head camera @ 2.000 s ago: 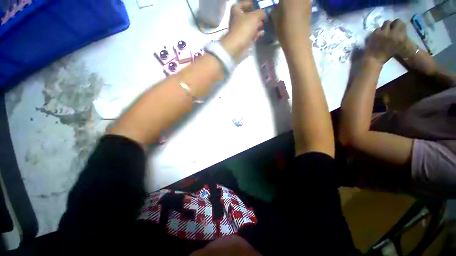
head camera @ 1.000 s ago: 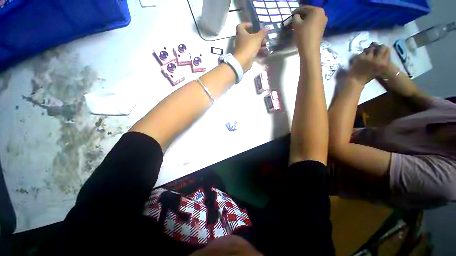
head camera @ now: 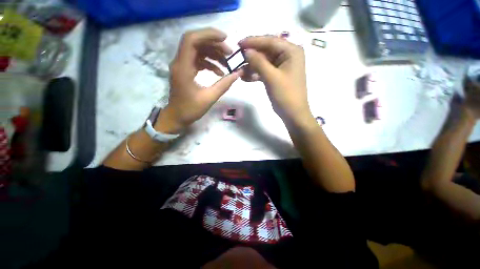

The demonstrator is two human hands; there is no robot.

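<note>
A screen window [head camera: 236,60], a thin black frame with a pale middle, is held up between my two hands. My left hand [head camera: 192,79] has fingertips at its left and lower edge. My right hand [head camera: 279,71] pinches its right side. A pink mini camera body [head camera: 231,113] with a dark square lies on the table below my hands. Two more pink camera bodies [head camera: 371,110] lie to the right, blurred. Another small dark-edged frame [head camera: 318,42] lies near the bottle.
A grey parts tray [head camera: 397,26] with rows of pieces is at the upper right, beside a blue crate [head camera: 458,26]. Another blue crate [head camera: 163,8] is at the top left. A whitish bottle [head camera: 319,11] stands at the top. Another person's arm [head camera: 447,142] is at the right.
The view has swung left. My hands have come back from the parts tray and now hold a screen window between them. A pink camera body now shows below my hands.
</note>
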